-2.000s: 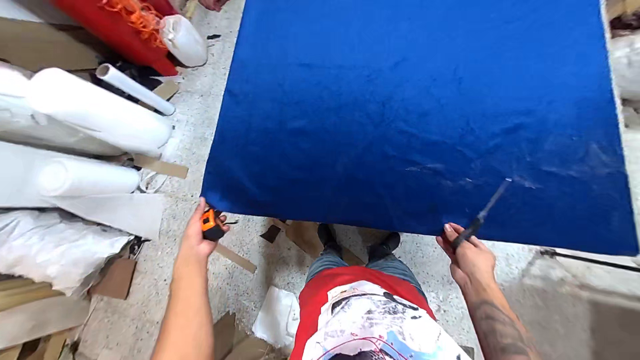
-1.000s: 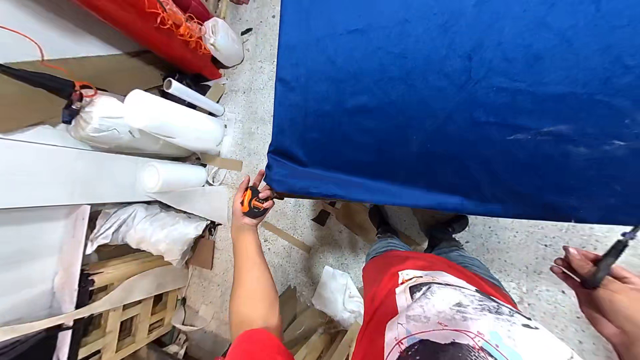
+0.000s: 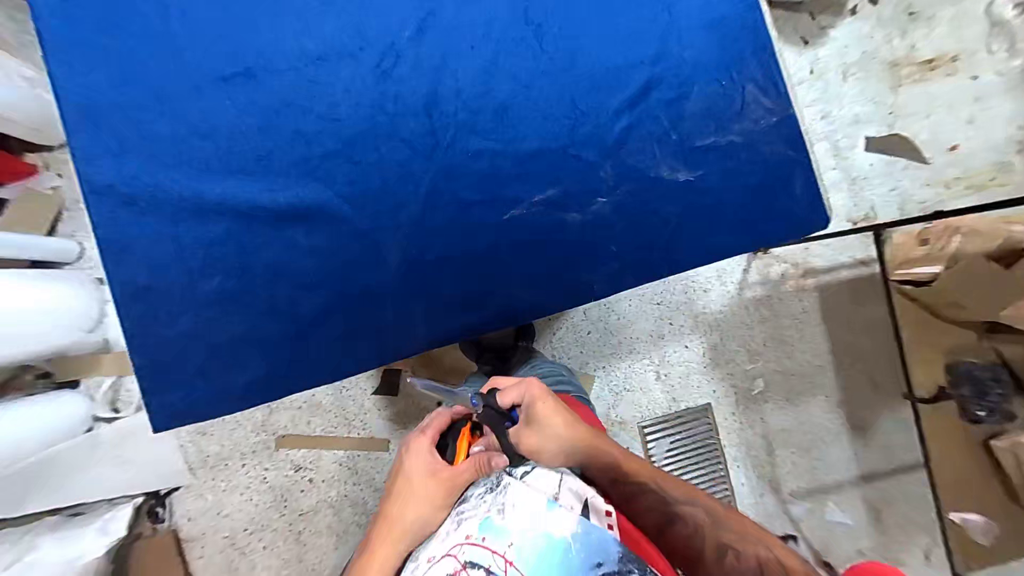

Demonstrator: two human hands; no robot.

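Blue velvet-like fabric (image 3: 448,184) lies spread over a flat surface, its near edge just beyond my hands. My left hand (image 3: 436,460) is closed around an orange and black tape measure (image 3: 462,442), held in front of my shirt. Touching or nearly touching it, my right hand (image 3: 544,420) grips the black handles of a pair of scissors (image 3: 498,416), whose blades point left toward the fabric's edge. Fingers partly cover both tools, and I cannot tell whether the blades are closed. Faint whitish marks show on the fabric's right part.
White rolls (image 3: 48,316) and a white sheet (image 3: 88,472) are at the left. On the floor lie a cardboard strip (image 3: 332,442) and a small dark scrap (image 3: 388,382). A metal floor grate (image 3: 688,452) is right of my arm; brown cardboard (image 3: 952,400) lies farther right.
My hands, wide apart in both earlier frames, have come together in front of my shirt with the tape measure and scissors. The view has swung to the right.
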